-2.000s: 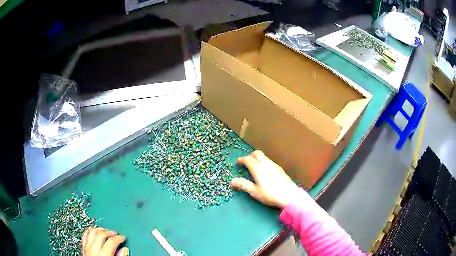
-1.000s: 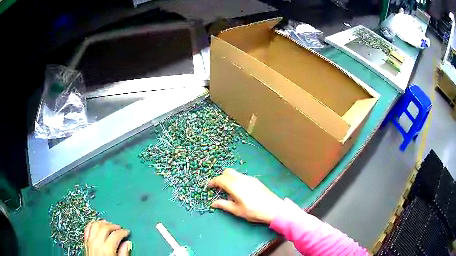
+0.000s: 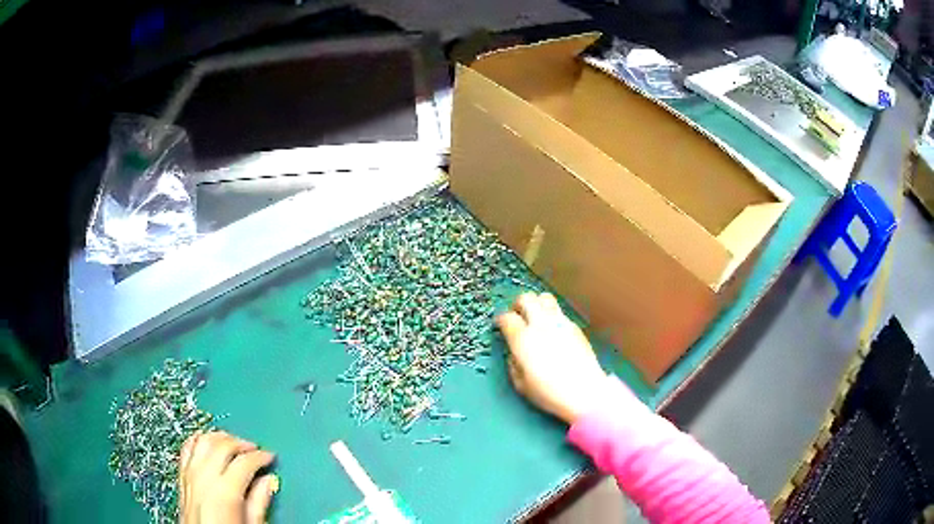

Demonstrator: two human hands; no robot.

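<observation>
A large loose pile of small leaded components [image 3: 410, 297] lies on the green bench mat [image 3: 256, 353]. My right hand [image 3: 543, 353] is at the pile's right edge with fingers bent down; its fingertips are partly hidden, so I cannot tell if it holds a piece. A smaller component pile [image 3: 159, 430] lies at the left. My left hand [image 3: 220, 476] rests at its right edge, fingers curled, cut off by the bottom edge; whether it holds anything is unclear. A pale upright strip [image 3: 355, 467] stands by a green circuit board [image 3: 374, 510], cut off at the bottom.
An open cardboard box [image 3: 604, 246] stands right of the large pile. A silver frame [image 3: 266, 227] with a clear plastic bag [image 3: 141, 205] lies behind the piles. Another frame with components [image 3: 778, 113] is at the far right, near a blue stool [image 3: 850, 246]. Black stacked parts [image 3: 871, 430] stand lower right.
My right hand has moved from the pile's lower right part up and right to its edge. A few loose components now lie apart below the pile. More of the green board shows.
</observation>
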